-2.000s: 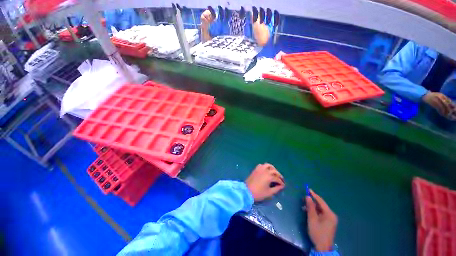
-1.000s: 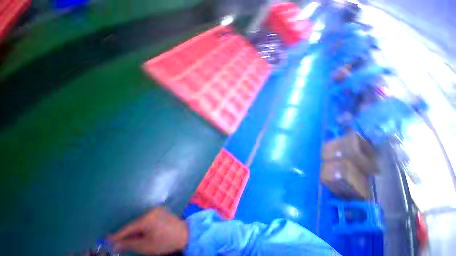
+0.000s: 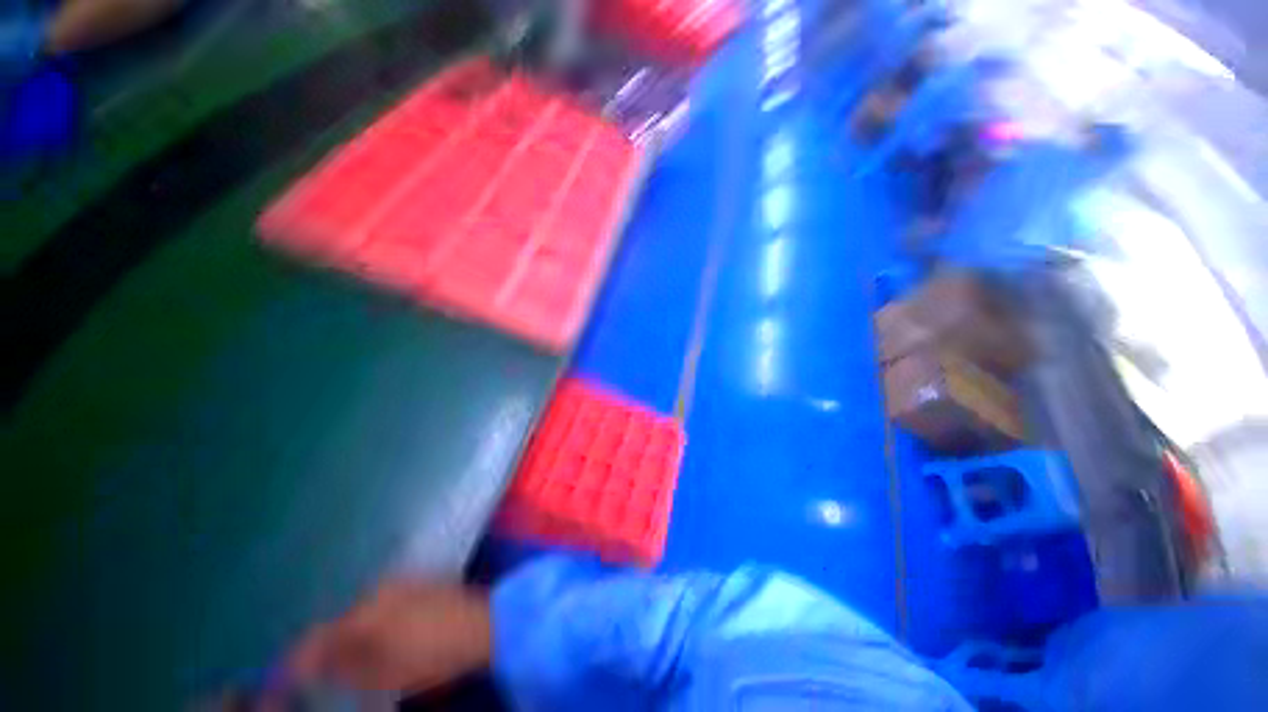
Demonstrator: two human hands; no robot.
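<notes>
My right hand [image 3: 403, 637] is at the bottom edge, left of centre, low over the green bench, and blurred. Its fingers are pinched together and point left. A small blue bit of the slim blue pick [image 3: 278, 684] shows blurred at the fingertips. The rest of the pick is hidden or cut off by the edge. My left hand cannot be made out in the picture. No round watch-like piece can be made out.
Green bench [image 3: 264, 459] at left. A large red compartment tray [image 3: 466, 202] lies on it; a small red gridded crate [image 3: 601, 466] is below its edge. Cardboard boxes [image 3: 953, 397] and a blue stool [image 3: 1008, 494] stand right. Blurred people are beyond; a blue bin [image 3: 42, 104] is upper left.
The view has swung far to the right since the first frame. My left hand has left the picture. My right hand now sits at the bottom edge, lower than one second ago.
</notes>
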